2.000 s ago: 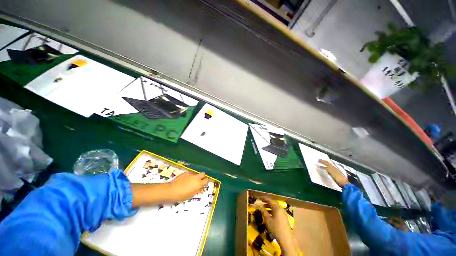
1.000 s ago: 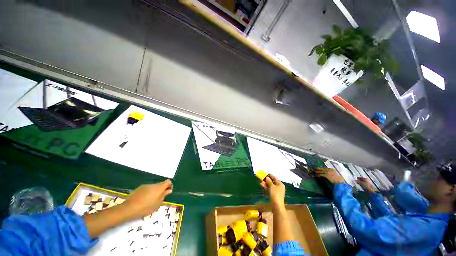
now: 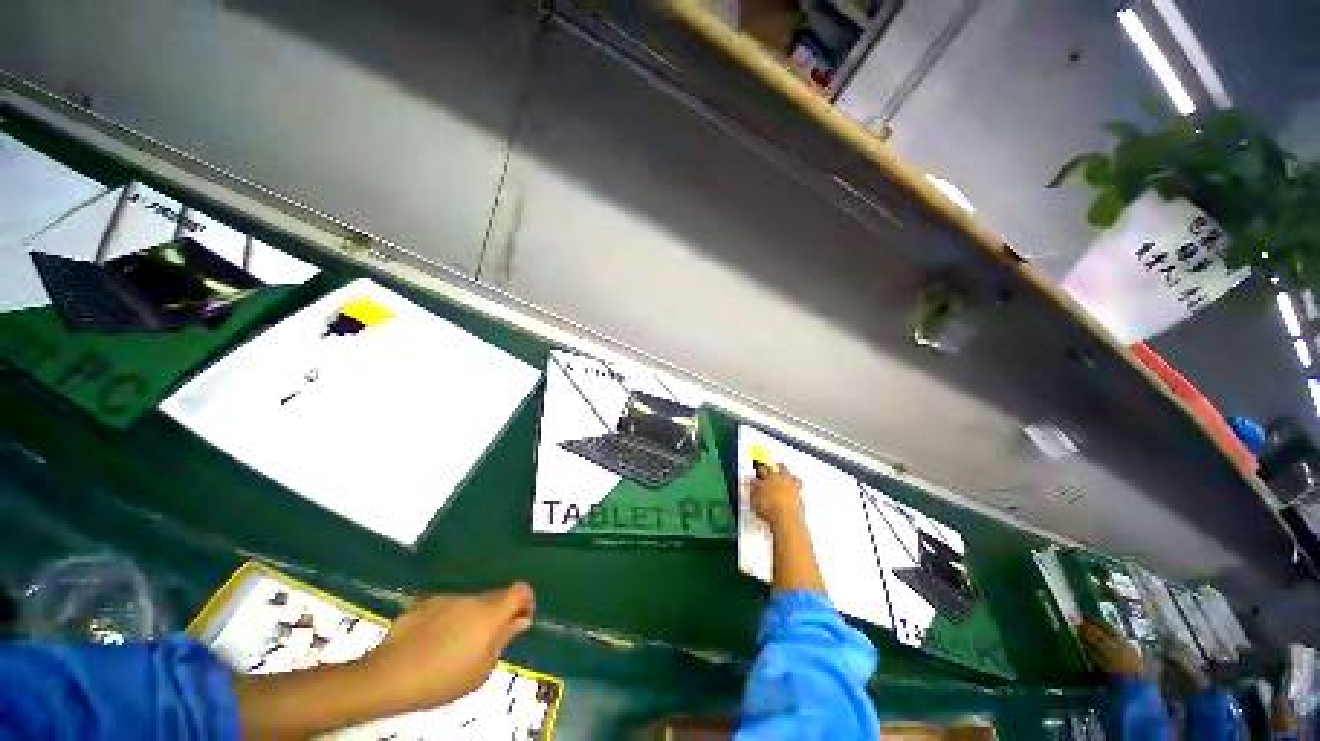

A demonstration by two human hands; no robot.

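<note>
My right hand [image 3: 777, 500] is at the upper left of a white panel [image 3: 828, 524], its fingers on a yellow-and-black accessory [image 3: 759, 458]. My left hand [image 3: 460, 637] is over the yellow-rimmed parts tray [image 3: 544, 695], fingertips pinched together; whether a small part is between them cannot be told. Small brown and black parts lie in the tray. Another white panel [image 3: 362, 420] holds a yellow-and-black accessory [image 3: 359, 316] and a small dark part [image 3: 300, 387]. Only the rim of the brown carton [image 3: 854, 731] shows at the bottom edge.
Printed tablet boxes [image 3: 631, 449] alternate with white panels along the green bench [image 3: 615, 586]. A clear plastic item [image 3: 99, 596] lies left of the tray. A grey metal panel [image 3: 391, 174] runs behind. Another worker's hand [image 3: 1112, 651] is at the right, near more boxes.
My right hand has moved forward from above the carton onto the white panel with the yellow-and-black accessory. My left hand stays over the tray. The view has shifted, leaving the carton mostly out of frame.
</note>
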